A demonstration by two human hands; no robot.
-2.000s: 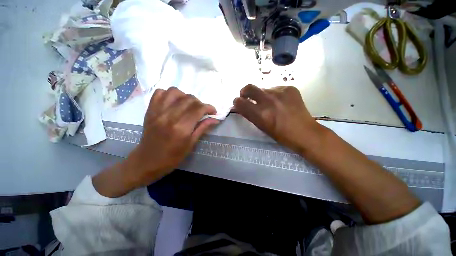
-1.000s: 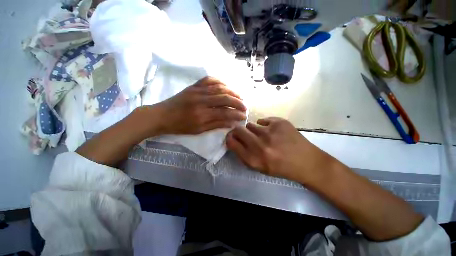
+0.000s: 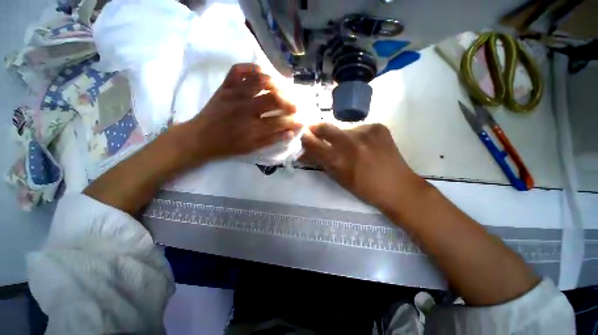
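Note:
A white fabric piece [image 3: 279,154] lies under the lamp in front of the sewing machine [image 3: 419,19], partly washed out by glare. My left hand [image 3: 242,118] rests over it from the left, fingers bent, pinching or pressing its edge. My right hand [image 3: 351,154] pinches the fabric's right edge, close beside the left fingertips. Both hands are just below the presser foot and needle area [image 3: 320,91], which is blurred by bright light. The fingertips hide much of the fabric's edge.
A patchwork-print pile [image 3: 85,105] and bunched white fabric [image 3: 141,52] lie at left. A dark grey knob [image 3: 352,100] hangs right of the needle. Olive scissors [image 3: 501,72] and thread snips [image 3: 495,145] lie at right. A ruler strip [image 3: 282,226] runs along the front edge; white tape [image 3: 569,176] hangs far right.
Both hands and the fabric have moved up toward the needle. The fabric corner that hung over the ruler a second ago is now higher, off the ruler. The whole view has shifted slightly.

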